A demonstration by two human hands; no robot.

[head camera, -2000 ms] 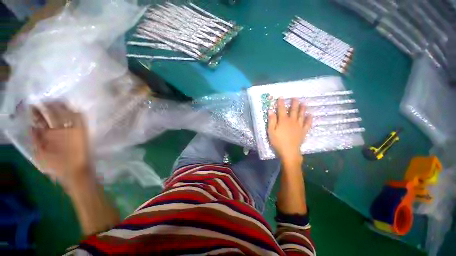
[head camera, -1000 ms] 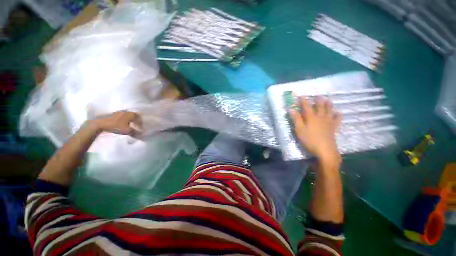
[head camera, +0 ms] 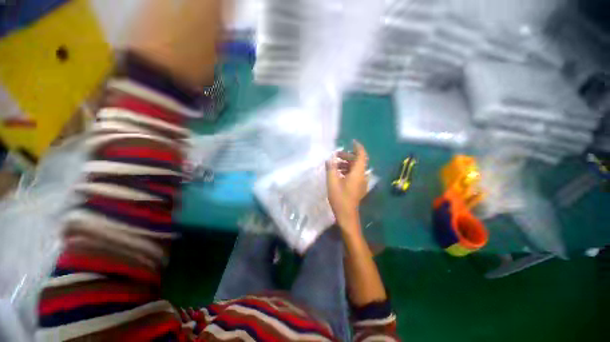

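Note:
A flat bubble-wrapped pack [head camera: 294, 200] lies tilted at the bench's front edge, above my knees. Clear bubble wrap [head camera: 328, 87] stretches from it towards the top edge, blurred by motion. My right hand [head camera: 348, 177] is at the pack's right corner, fingers and thumb bent around its edge; the exact contact is blurred. My left arm is raised across the left side, and the hand is cut off by the top edge. The strips inside the pack cannot be made out.
A yellow and black utility knife [head camera: 404, 175] lies right of the pack. Beyond it stands an orange and blue tape dispenser [head camera: 461, 224]. Stacked silvery packs [head camera: 528, 100] fill the back right. Crumpled film [head camera: 505, 187] lies beside the dispenser. A yellow box [head camera: 53, 73] is far left.
My left arm has swung up and out of frame at the top, and the wrap now rises from the pack. My right hand has moved from flat on the strips to the pack's corner. The view has shifted right.

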